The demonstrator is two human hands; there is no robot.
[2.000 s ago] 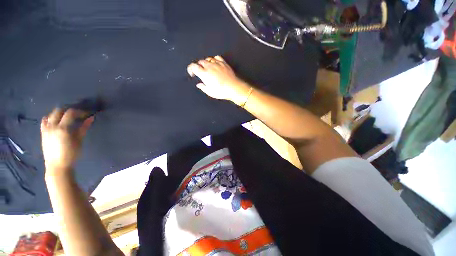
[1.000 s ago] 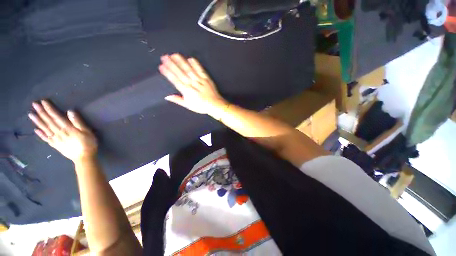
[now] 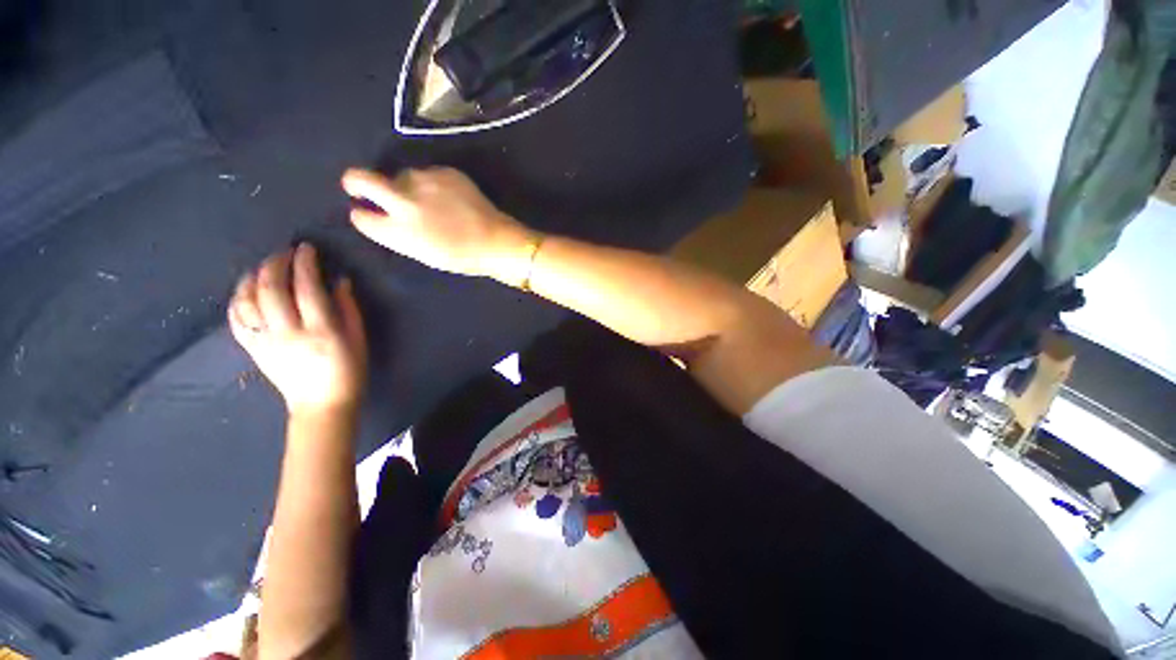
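Observation:
A black cloth cover [image 3: 168, 477] lies under both hands. A dark garment piece [image 3: 338, 255] barely stands out from it between my hands; its edges cannot be told. My left hand [image 3: 303, 322] rests on the dark cloth, palm down with bent fingers. My right hand [image 3: 432, 222] is just right of it and farther off, fingers bent, thumb and index close together; whether it pinches cloth cannot be told. The steam iron [image 3: 509, 58], with a pale outline and dark handle, stands beyond my right hand at the top edge.
A flat dark rectangle [image 3: 97, 148] lies at the far left. Thin dark strips [image 3: 52, 567] lie at the near left edge. Right of the table are a green stand edge [image 3: 829, 65], cardboard boxes [image 3: 793, 264], heaped dark cloth [image 3: 961, 239] and a hanging green cloth [image 3: 1096, 142].
The lighter band seen between my spread hands no longer shows there. My left hand has moved right, close to my right hand, and both have bent fingers. The view has shifted, with the iron farther left.

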